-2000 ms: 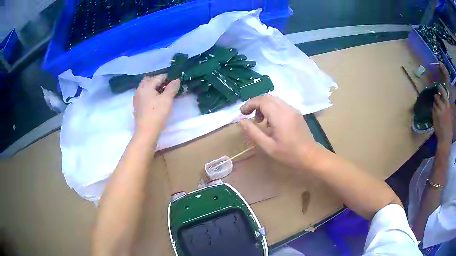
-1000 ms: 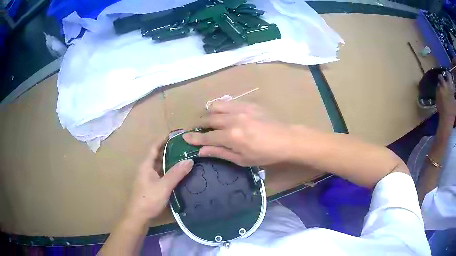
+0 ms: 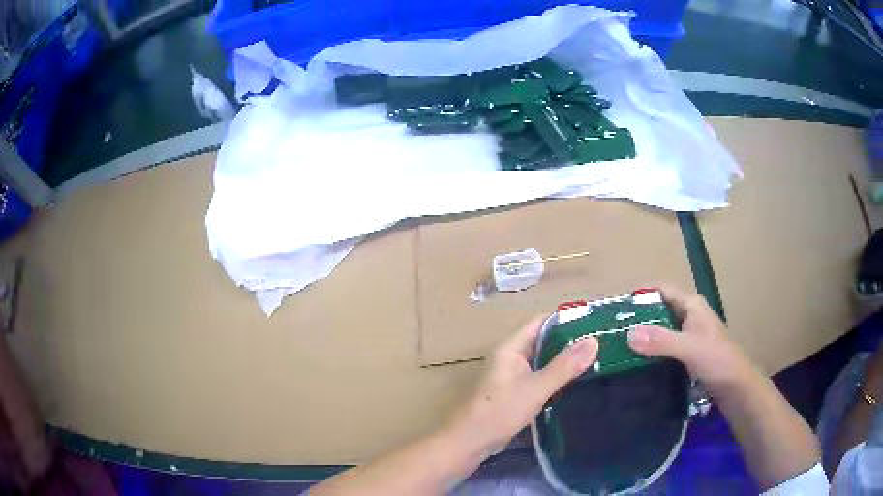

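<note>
A green model car body [image 3: 620,426] with a pale rim and dark recessed middle is at the bench's front edge, its end with red-and-white lights facing away from me. My left hand [image 3: 528,383] holds its left side, thumb on the green part at the far end. My right hand [image 3: 712,344] holds its right side, thumb on the same green part. A green trim part [image 3: 629,344] with a thin white line lies under both thumbs. The fingers below the body are hidden. A small glue cup [image 3: 517,270] stands beyond, with a thin glue stick [image 3: 566,257] leaning in it.
A crumpled white sheet [image 3: 300,184] holds a pile of green trim parts [image 3: 542,111]. A blue bin [image 3: 387,21] stands behind it. A brown cardboard pad [image 3: 450,329] lies under the cup. Parts of other people show at both sides, including an arm [image 3: 19,407] at left.
Both thumbs now press on the green part at the far end; my right hand has moved to the body's right side. The view has shifted, and the body shows further right.
</note>
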